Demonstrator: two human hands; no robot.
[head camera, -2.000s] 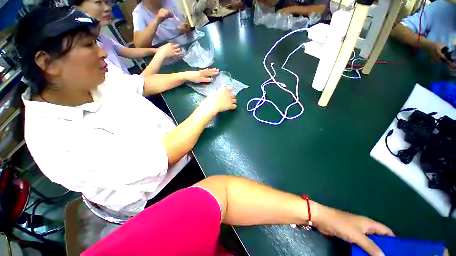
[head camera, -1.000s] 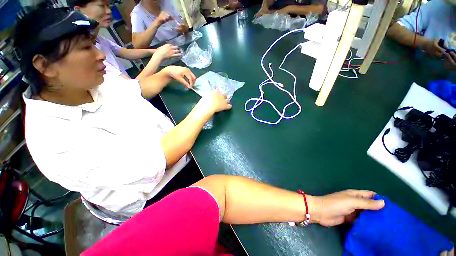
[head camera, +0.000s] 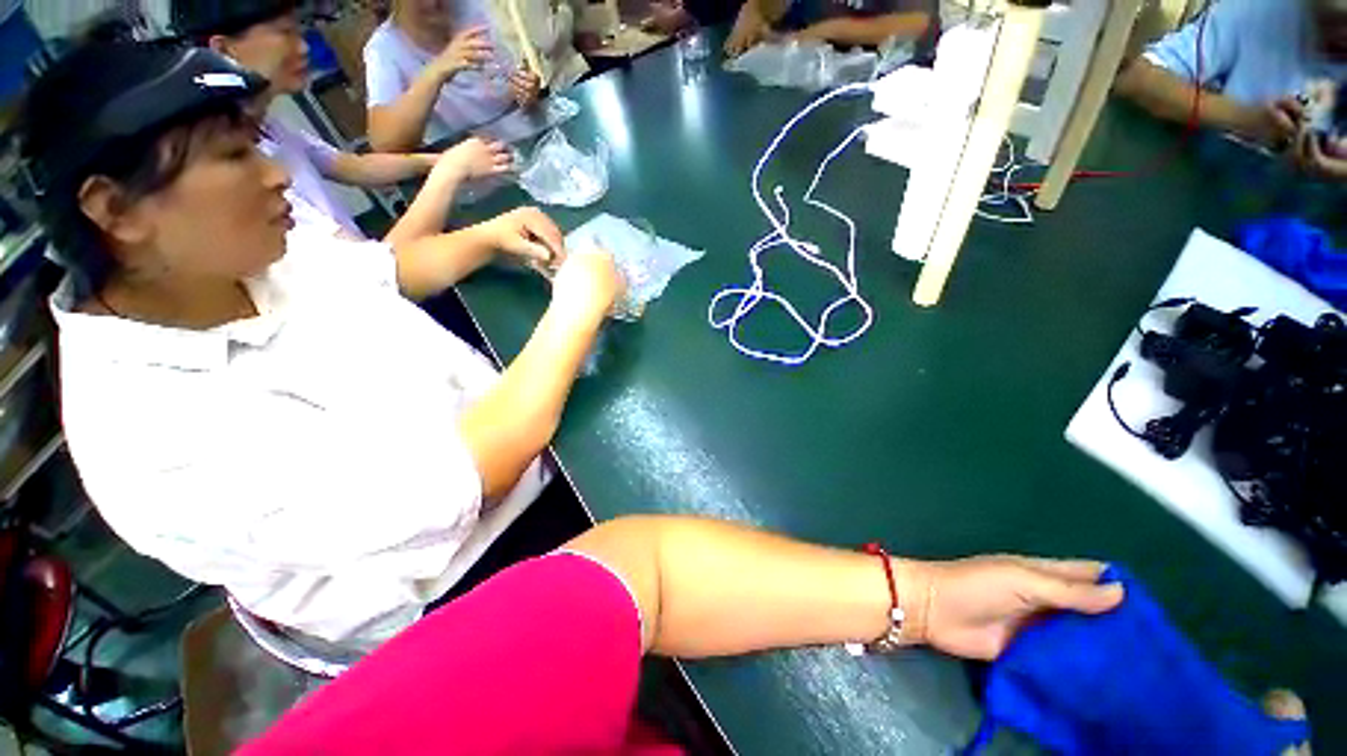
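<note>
My left hand (head camera: 1019, 600) grips the left part of a bright blue cloth (head camera: 1130, 672), thumb on top, at the lower right. Of my right hand (head camera: 1285, 709) only fingertips show at the cloth's right end, near the frame's lower right edge; they hold the cloth. The cloth hangs bunched between the two hands, and its lower part is cut off by the frame. A tangled pile of black adapters (head camera: 1285, 421) with thin cables lies on a white sheet (head camera: 1101, 421) beyond the cloth. Whether anything is under the cloth is hidden.
A loosely looped white cord (head camera: 793, 355) lies on the dark-green table (head camera: 886, 458). Pale shelf legs (head camera: 968, 170) stand beyond it. A second blue cloth (head camera: 1300, 259) lies beyond the pile. At left, a seated person handles a clear plastic bag (head camera: 638, 259); other people sit farther around.
The cloth, flat and low two seconds ago, is now lifted and bunched between my hands. My left hand moved up from its earlier place. The view has shifted slightly right.
</note>
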